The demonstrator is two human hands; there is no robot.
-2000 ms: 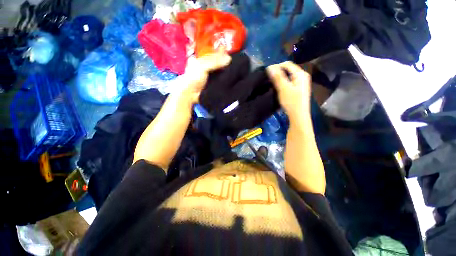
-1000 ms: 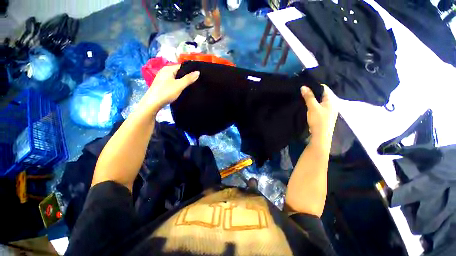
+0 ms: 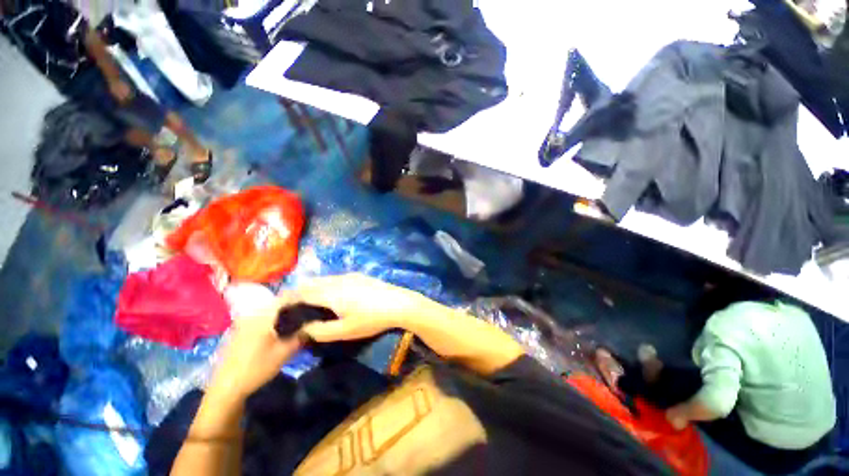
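My left hand and my right hand are close together low in the middle of the view. Both grip a small bunched part of the black garment, which shows between the fingers. Most of the cloth is hidden by my hands. Below it lies a heap of dark garments, partly covered by my arms and apron.
A pink-red bag and a red-orange bag lie on the floor beyond my hands. Blue bags are at left. A white table holds dark garments and a hanger. A person in pale green crouches at right by a red bag.
The black garment was spread wide between my hands; now it is bunched and my hands have come together. The view has turned right, bringing the crouching person into view.
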